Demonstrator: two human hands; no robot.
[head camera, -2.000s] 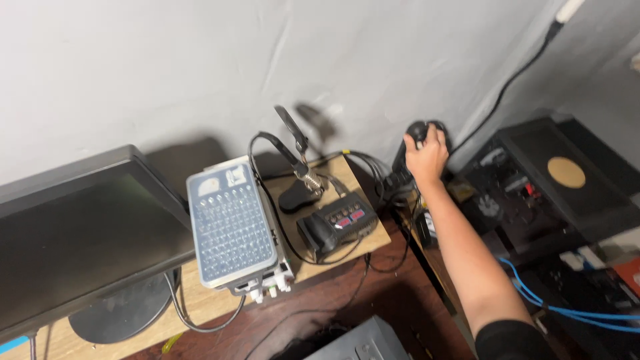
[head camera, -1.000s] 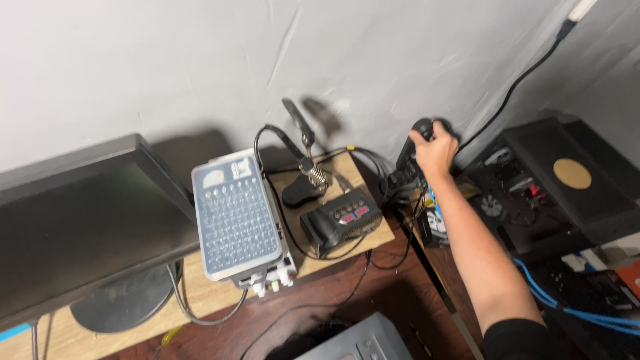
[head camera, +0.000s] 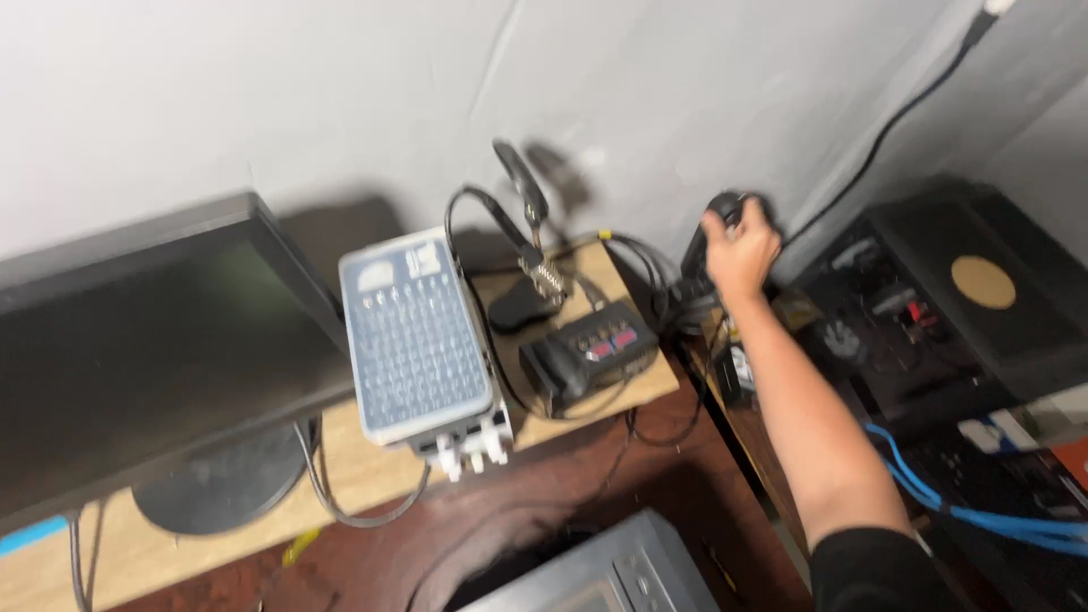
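Observation:
My right hand (head camera: 743, 255) reaches to the wall at the right and grips the upper part of a black device (head camera: 699, 246), blurred, whose kind I cannot tell. Black cables (head camera: 650, 263) bunch up just left of it. On the wooden shelf (head camera: 654, 387) lies a black box with red displays (head camera: 595, 350), beside a soldering iron holder with a metal coil (head camera: 546, 279). A transparent compartment case (head camera: 416, 340) rests on a unit with white plugs (head camera: 472, 450). My left hand is out of view.
A black monitor (head camera: 170, 340) on a round base (head camera: 225, 484) stands at the left. Right of my forearm are an open black computer case (head camera: 901, 323) and blue cables (head camera: 969, 514). A grey device (head camera: 595, 569) sits at the bottom. A black cable (head camera: 884, 127) runs along the wall.
My right hand stays at the black device, with its grip slightly shifted. The objects on the shelf have not plainly moved.

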